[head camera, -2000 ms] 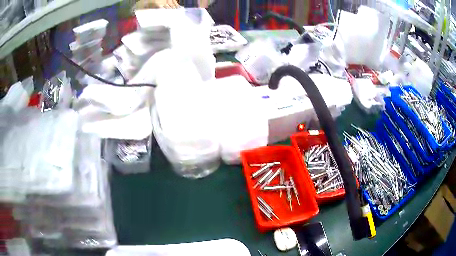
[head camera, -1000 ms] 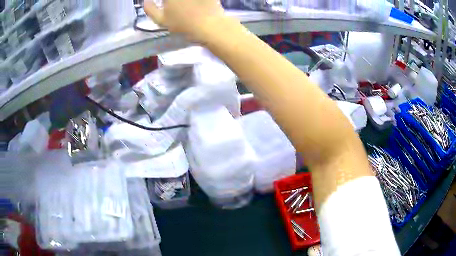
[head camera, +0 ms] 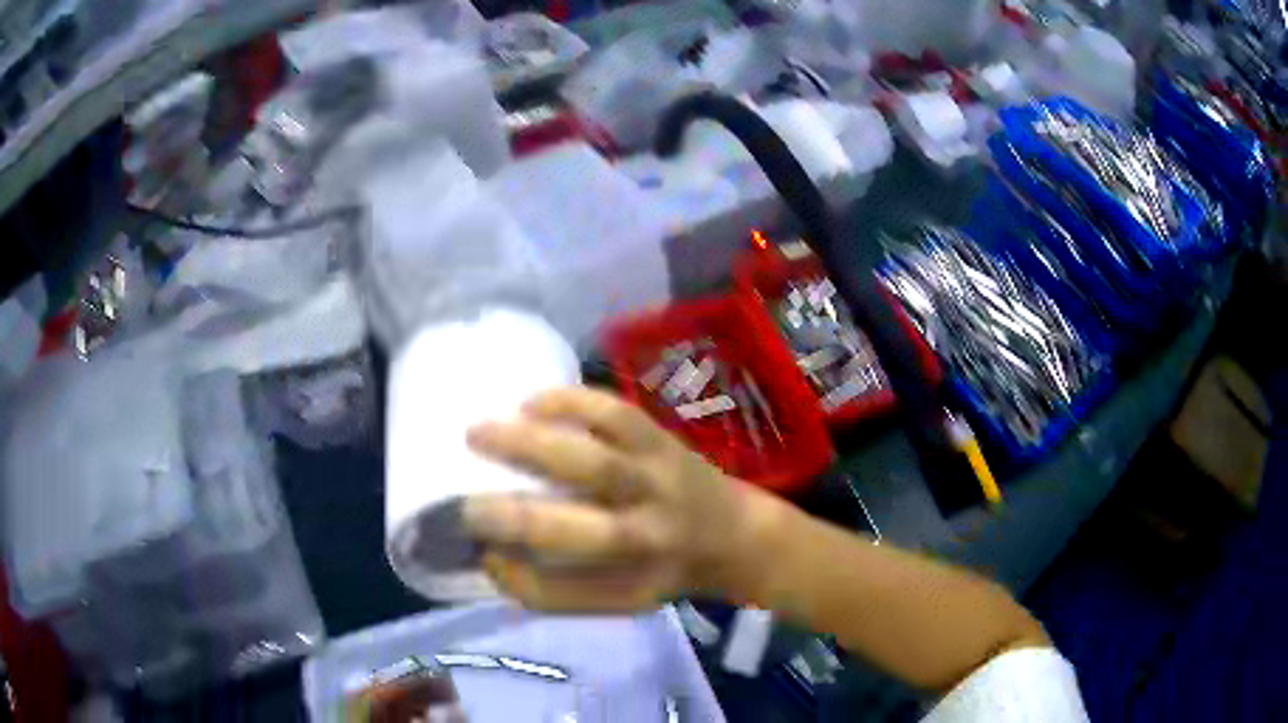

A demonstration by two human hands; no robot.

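My right hand (head camera: 607, 502) reaches in from the lower right, its fingers closed around a white roll (head camera: 473, 410), perhaps paper. The roll stands tilted above the bench, with a dark hollow at its lower end. The white tray (head camera: 565, 657) is below it, cut off by the bottom edge, with slim shiny pieces in it. A blurred reddish-brown patch at the tray's bottom left may be part of my left hand; it is too unclear to tell.
Clear lidded boxes (head camera: 99, 466) are stacked at left. Red bins (head camera: 720, 389) of metal parts and a black flexible arm (head camera: 848, 269) with a yellow-marked end are right of centre. Blue trays (head camera: 1017, 346) of rods stand farther right. Frosted tubs (head camera: 438, 233) stand behind the roll.
My right arm, raised to the shelf a second ago, has come down and now holds the white roll over the bench. The view has tipped down, showing more of the tray.
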